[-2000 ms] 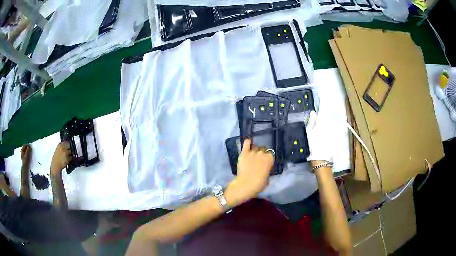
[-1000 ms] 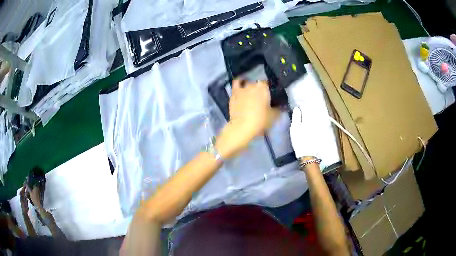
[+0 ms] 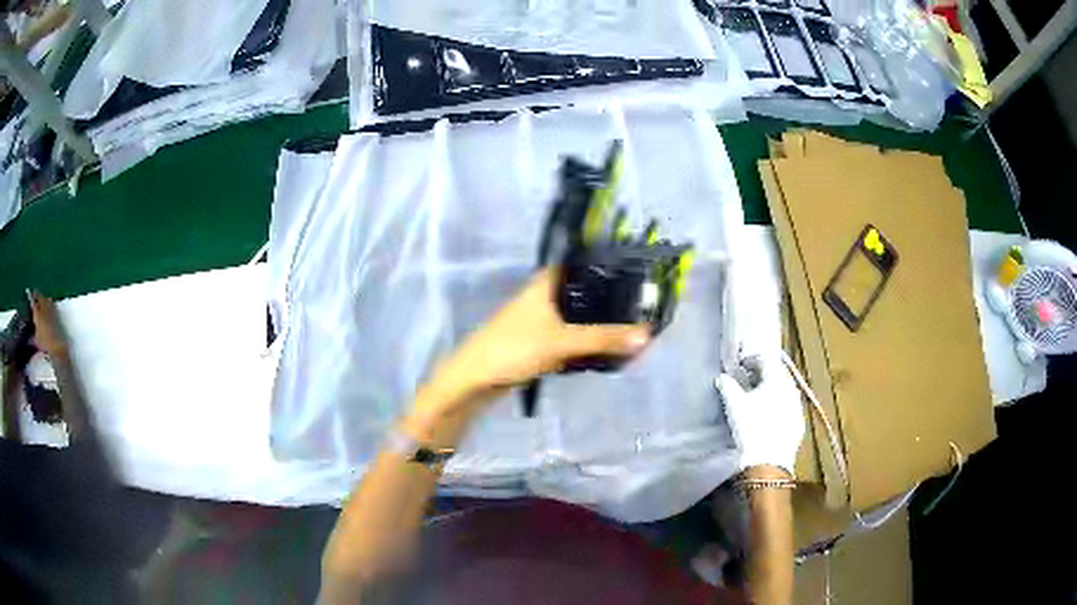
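Note:
My left hand [image 3: 532, 343], bare, with a band at the wrist, is closed round a bunch of black housings [image 3: 608, 266] with yellow marks at their ends. It holds them above the white interleaf sheet [image 3: 390, 260]; the bunch is blurred. The wrinkled sheet covers the tray, whose black edge shows at the back. My right hand [image 3: 765, 416], in a white glove, is at the sheet's right edge beside the cardboard. Its fingers are apart and nothing shows in it.
Brown cardboard sheets [image 3: 909, 390] lie at right with a sample housing [image 3: 860, 279] on them. A small fan [image 3: 1042, 310] is at far right. Trays [image 3: 437, 69] with white sheets are at the back. A neighbouring worker's arm [image 3: 57, 355] is at far left.
The housings that lay on the sheet's right side are now gathered in my left hand and lifted. My gloved right hand has moved lower along the sheet's edge. The view has shifted.

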